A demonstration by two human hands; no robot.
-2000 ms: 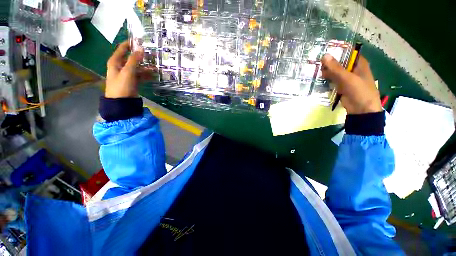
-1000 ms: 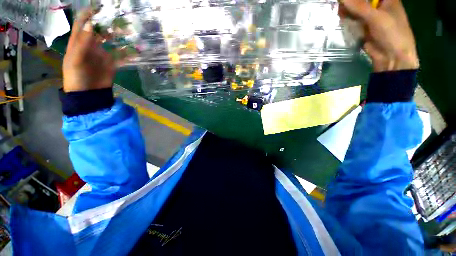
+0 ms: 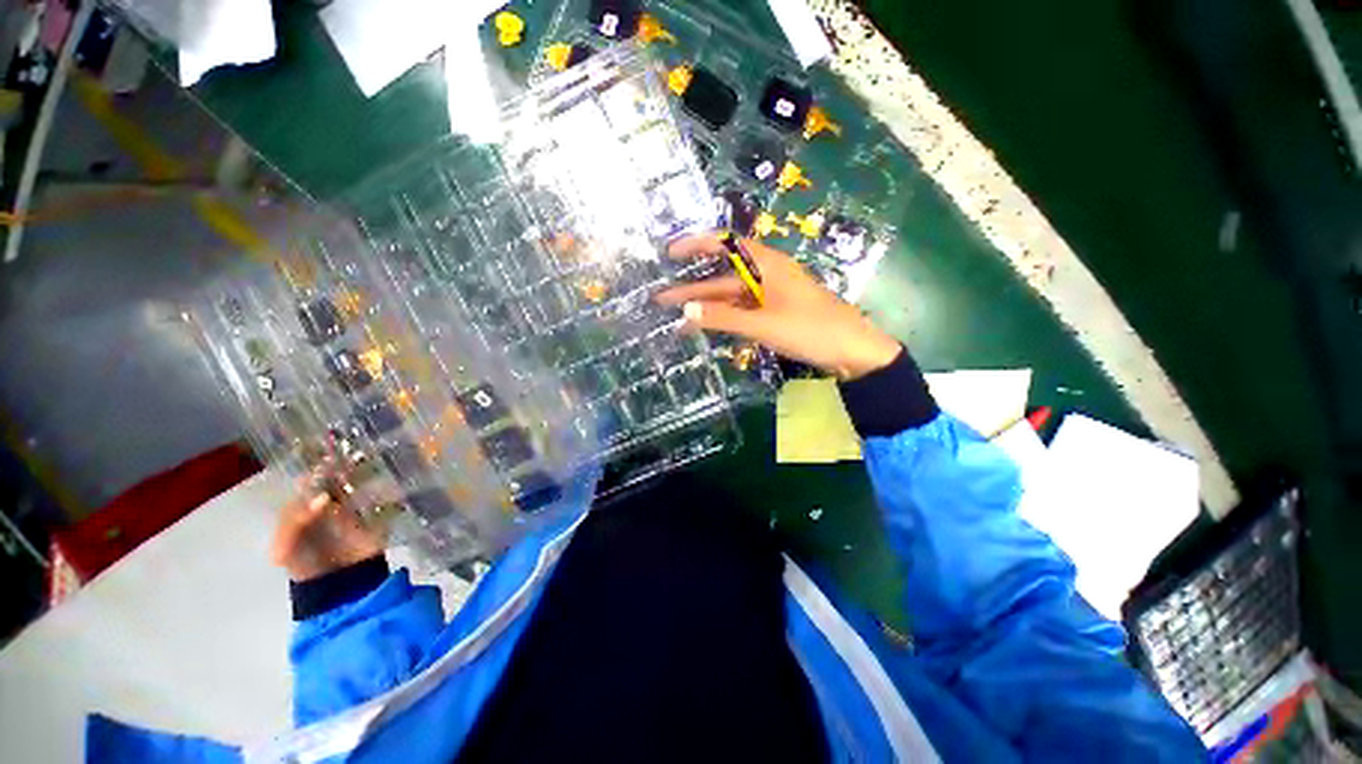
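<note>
My left hand (image 3: 326, 523) holds the lower left edge of a clear blister tray (image 3: 433, 426) with black modules and orange-gold tails in its pockets; this part is blurred. My right hand (image 3: 784, 317) has a yellow and black pen (image 3: 742, 269) between its fingers, and its fingertips are at the right edge of a glossy clear tray (image 3: 598, 224). The clear trays overlap, so where one ends and another starts is hard to tell. Another clear tray with black modules (image 3: 784, 105) lies on the green bench beyond the right hand.
A yellow slip (image 3: 814, 424) and white sheets (image 3: 1113, 500) lie right of my right hand, with a red pen (image 3: 1040, 420). A dark gridded tray (image 3: 1225, 612) is far right. White papers (image 3: 396, 38) lie at the top. A red item (image 3: 150, 515) is at left.
The trays have moved left and tilted, with my left hand now lower. My right hand has moved left and down. Modules on the bench at the top are now uncovered.
</note>
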